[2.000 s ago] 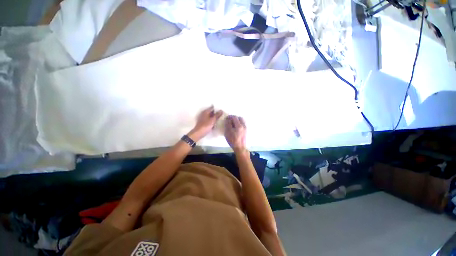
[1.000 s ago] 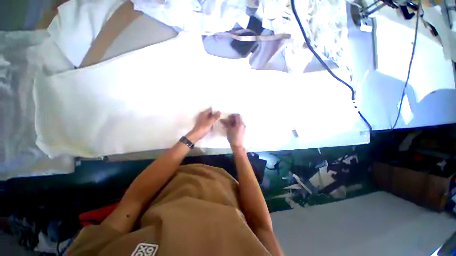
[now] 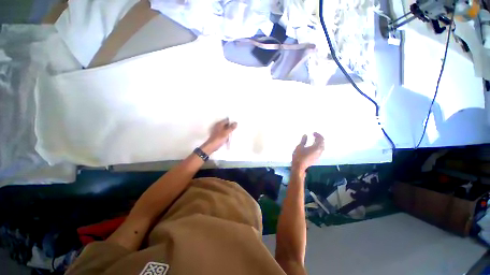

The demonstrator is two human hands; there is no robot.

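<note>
A large white fabric panel (image 3: pixel 134 118) lies flat along the table's near edge, its middle lost in glare. My left hand (image 3: pixel 221 133), with a dark watch on the wrist, rests over the panel's middle with fingers curled in. A small dark spot shows at its fingertips; whether it pinches something is unclear. My right hand (image 3: pixel 308 151) is over the panel's right part near the front edge, thumb and fingers apart, with nothing visible in it. A faint yellowish patch (image 3: pixel 258 143) shows between the hands.
A dark cord (image 3: pixel 344 67) crosses the panel's right side; a thinner cord (image 3: pixel 439 86) hangs farther right. A metal machine with an orange part (image 3: pixel 435 12) is at the upper right. Shredded white scraps (image 3: pixel 354 32) lie behind. A brown box (image 3: pixel 435 207) and offcuts are below the table.
My right hand has moved right, away from my left hand, and its fingers have opened. A small dark mark seen there on the panel earlier no longer shows. My left hand has barely moved.
</note>
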